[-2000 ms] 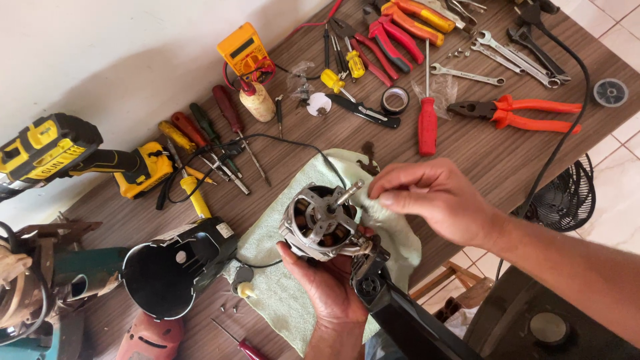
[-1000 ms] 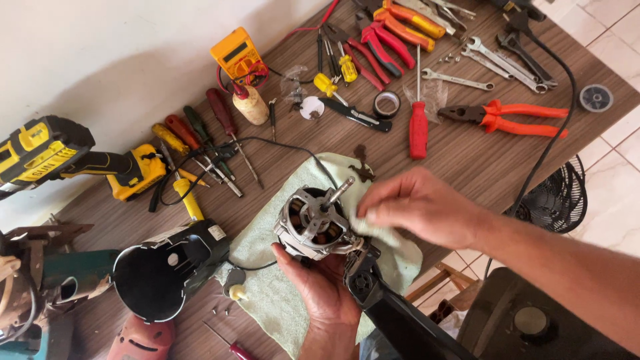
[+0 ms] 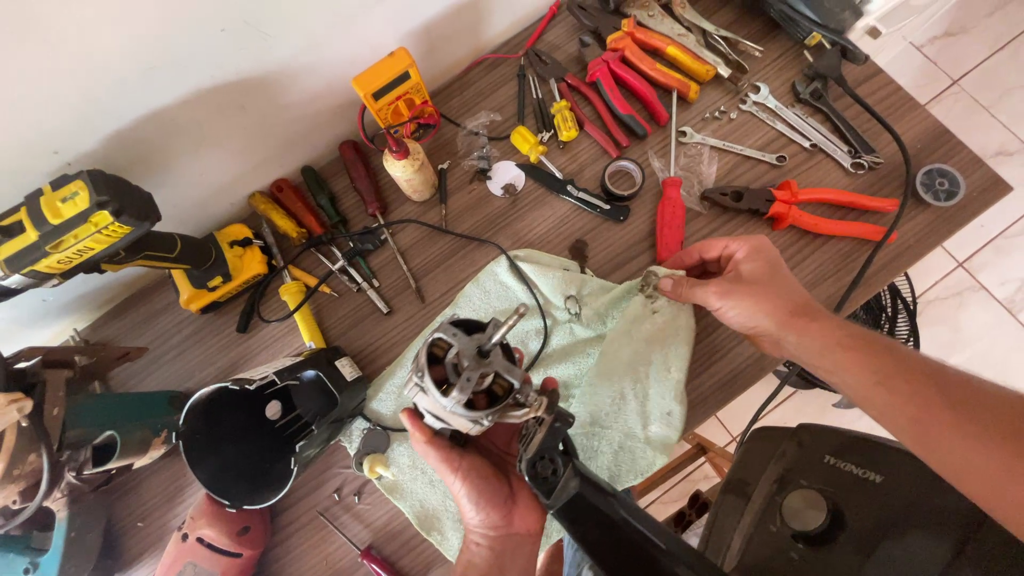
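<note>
My left hand (image 3: 488,480) cups an electric fan motor (image 3: 464,372) from below, its metal shaft pointing up and to the right. A black plastic neck (image 3: 548,460) joins the motor to a black stand arm. My right hand (image 3: 732,292) pinches the upper right corner of a light green cloth (image 3: 640,384) between thumb and fingers, beside a dark grease stain. The cloth lies spread under the motor. A metal ring (image 3: 572,306) rests on it. The black motor housing (image 3: 240,436) lies open to the left, and a thin black cable runs over the cloth.
A red screwdriver (image 3: 670,216) lies just above my right hand, with orange-handled pliers (image 3: 800,210) to its right. Wrenches (image 3: 734,146), a multimeter (image 3: 394,86), a glue bottle (image 3: 410,170), a cordless drill (image 3: 216,264) and a black fan base (image 3: 856,496) are around. The table's edge runs below the cloth.
My right hand has moved from beside the motor shaft to the cloth's corner and taken hold of it. My left hand still holds the motor.
</note>
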